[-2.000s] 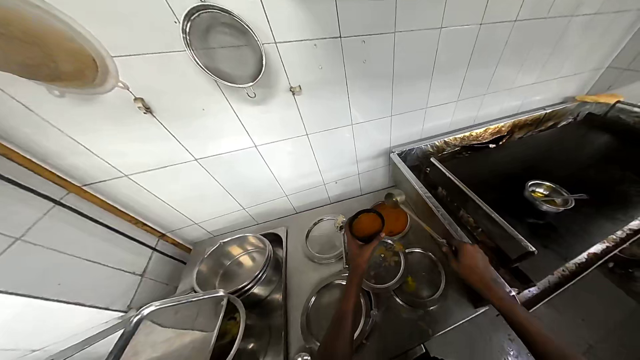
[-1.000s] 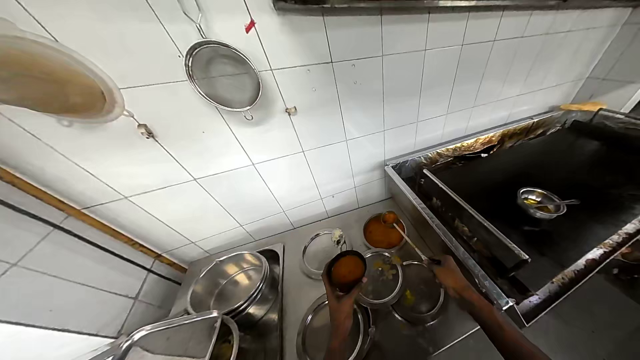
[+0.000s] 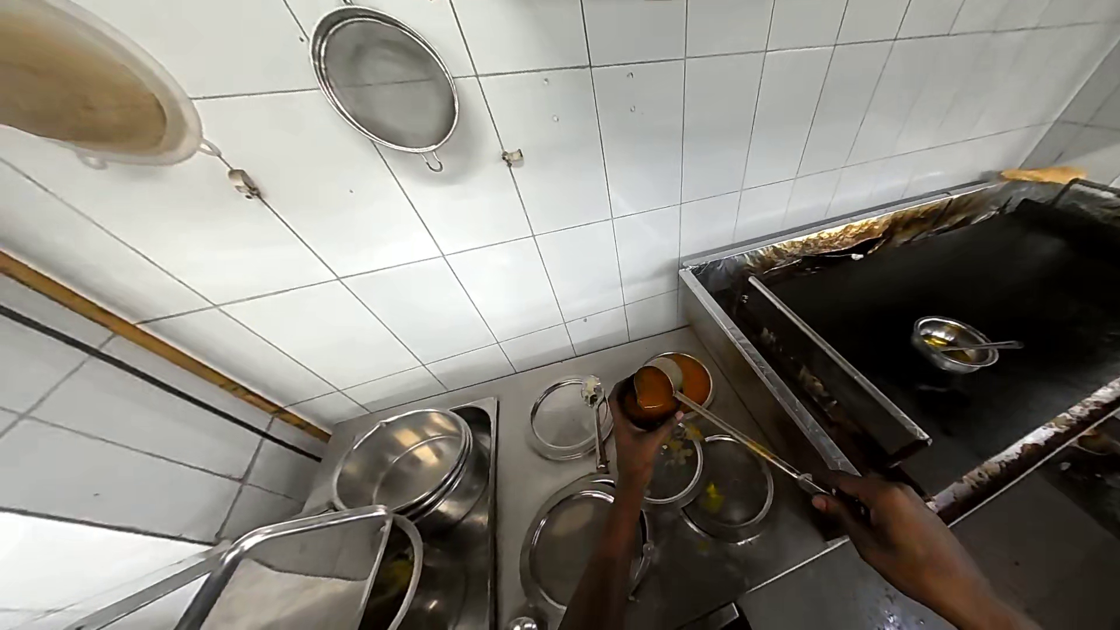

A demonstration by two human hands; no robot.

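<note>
My left hand holds a small dark bowl of orange sauce over the steel counter, beside a round steel pot of the same orange sauce. In my right hand is the dark handle of a long metal ladle. Its head is at the bowl's right rim, above the pot's edge; sauce shows around it. Close to my hands lie round steel lids, among them a food-spattered one and another at the back with a spoon along its right side.
Stacked steel pans stand at left in a recessed steel tray, behind a metal-framed rack. A dark griddle with a raised metal edge is at right, a small steel bowl with a spoon on it. A strainer hangs on the tiled wall.
One second ago the ladle's head was in the sauce pot; now it is at the dark bowl's rim. My left hand has brought the bowl closer to the pot.
</note>
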